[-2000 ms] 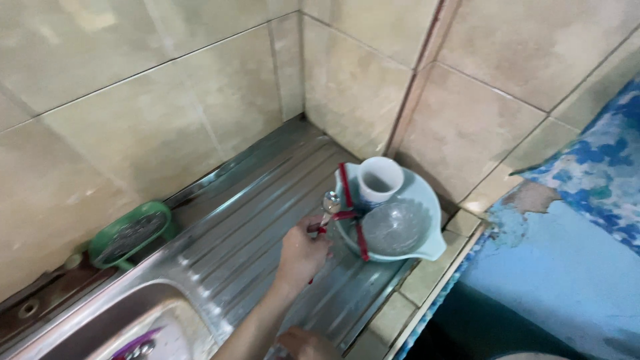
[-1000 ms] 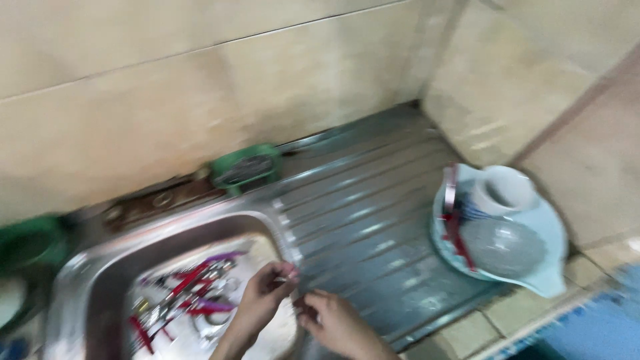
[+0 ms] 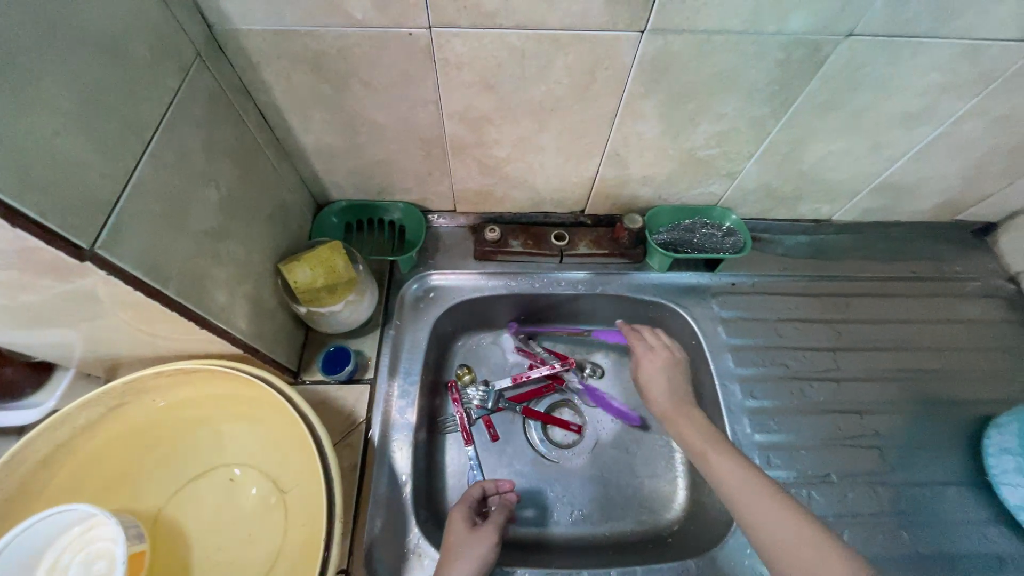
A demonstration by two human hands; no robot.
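My left hand (image 3: 480, 520) is low at the sink's left, thumb and fingertips close together, beside the blade tip of a red-handled table knife (image 3: 460, 416); whether it pinches the blade is unclear. Fingertips of my right hand (image 3: 660, 372) meet the handle end of a purple-handled utensil (image 3: 610, 337) near the basin's back; its thumb is hidden. Between the hands, red-handled forks and other cutlery (image 3: 548, 418) lie in a loose pile in the steel sink basin (image 3: 608, 504), partly over the drain. Another purple handle (image 3: 610, 404) points toward the lower right.
Behind the basin are a rusty faucet base (image 3: 560, 242) and a green dish with steel wool (image 3: 696, 238). To the left stand another green dish (image 3: 372, 228), a yellow sponge (image 3: 320, 274) on a container, and a large yellow basin (image 3: 216, 480). A ridged drainboard (image 3: 864, 384) extends right.
Two seconds ago one hand held a spoon by the light-blue basin on the drainboard; now both hands are over the sink and no spoon shows in either. The view has swung left.
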